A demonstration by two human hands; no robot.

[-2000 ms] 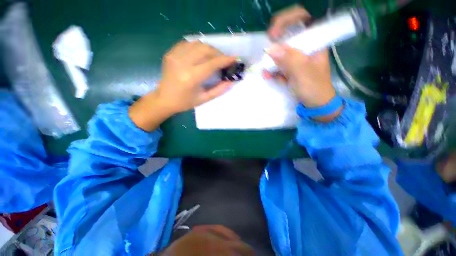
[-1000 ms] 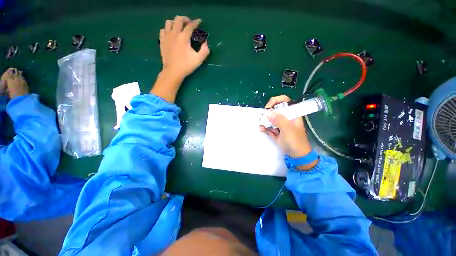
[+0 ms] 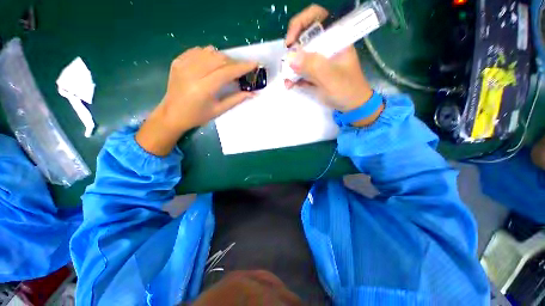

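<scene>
My left hand (image 3: 200,86) pinches a small black housing (image 3: 253,79) between thumb and fingertips, over the left part of a white paper sheet (image 3: 281,122). My right hand (image 3: 331,75) grips a dispensing syringe (image 3: 349,33) with a clear barrel, white contents and a printed label. The syringe is tilted, its lower end pointing left toward the housing and its green cap (image 3: 394,13) at the upper right. The needle tip is too blurred to tell whether it touches the housing.
A crumpled wipe (image 3: 77,89) and a long clear plastic bag (image 3: 39,119) lie at left. The black dispenser box (image 3: 508,54) with torn yellow label stands at right, a pale hose (image 3: 394,75) curving toward it. Blue sleeves of other people show at both sides. A small dark part (image 3: 28,19) lies far left.
My left hand has come back from the far row of housings to the paper, holding a housing. My right hand and syringe sit higher and further left in view, as the view has shifted.
</scene>
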